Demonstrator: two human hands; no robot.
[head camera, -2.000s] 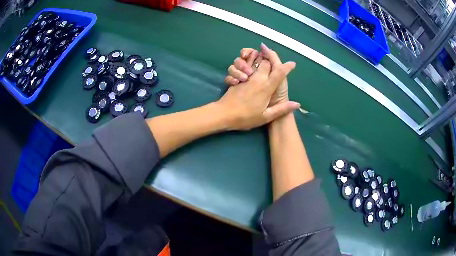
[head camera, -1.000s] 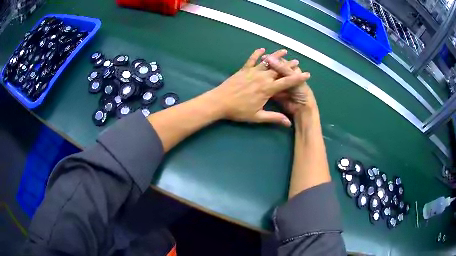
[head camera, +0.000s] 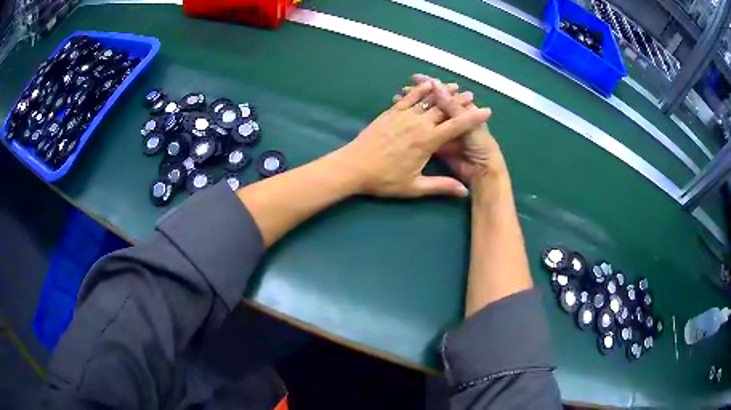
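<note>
My left hand (head camera: 401, 152) lies over my right hand (head camera: 471, 150), and their fingers overlap above the middle of the green work surface (head camera: 353, 272). My left hand has its thumb spread apart and holds no part. My right hand is partly hidden under the left one; no part shows in it. A loose pile of round black parts with pale centres (head camera: 203, 148) lies to the left. A second pile of round black parts (head camera: 607, 320) lies to the right.
A blue bin (head camera: 100, 120) heaped with black parts stands at far left. A red bin (head camera: 240, 10) is at the top. Another blue bin (head camera: 589, 68) stands beyond the white line (head camera: 481, 78). A squeeze bottle (head camera: 705, 325) and thin stick (head camera: 675, 336) lie far right, near metal framing.
From the earliest frame, my clasped fingers have loosened and spread, and both hands have shifted slightly right. Since one second ago the hands have barely moved. The view has shifted slightly.
</note>
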